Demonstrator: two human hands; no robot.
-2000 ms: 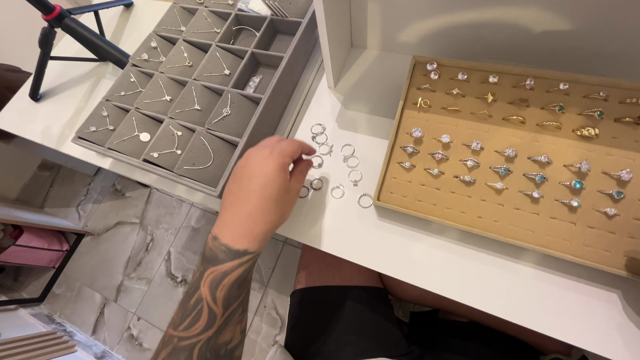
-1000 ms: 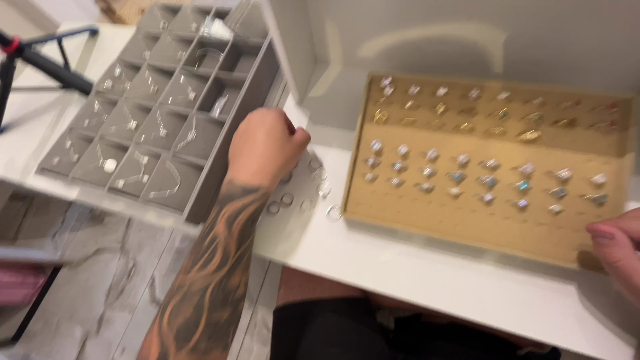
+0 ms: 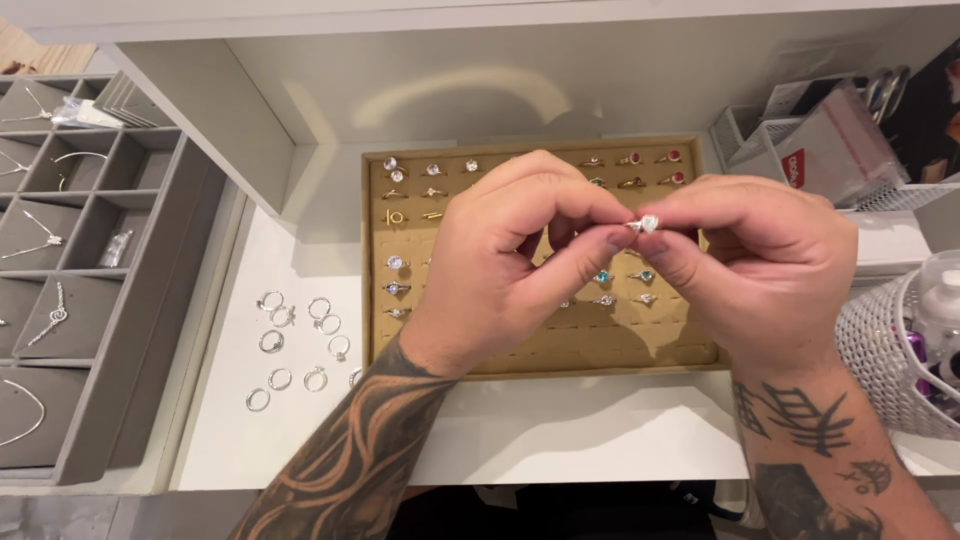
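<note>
Above the tan ring tray (image 3: 540,360), my left hand (image 3: 525,255) and my right hand (image 3: 750,262) meet fingertip to fingertip. Both pinch a silver ring with a large clear stone (image 3: 648,223) between thumb and index finger. The tray holds rows of slotted rings, among them a red-stone ring (image 3: 673,156), a blue-stone ring (image 3: 602,277) and a gold ring (image 3: 394,217); my hands hide its middle. To the left of the tray, several loose silver rings (image 3: 315,379) lie on the white surface (image 3: 225,442).
A grey compartmented jewellery tray (image 3: 142,300) with necklaces stands at the left. A white shelf panel (image 3: 225,127) rises behind it. At the right are a white mesh organizer (image 3: 757,146) with plastic bags and a white perforated basket (image 3: 877,360) with bottles.
My left hand has moved right from beside the loose rings to over the ring tray. My right hand has come in from the right edge and meets it at a ring. The view has shifted right.
</note>
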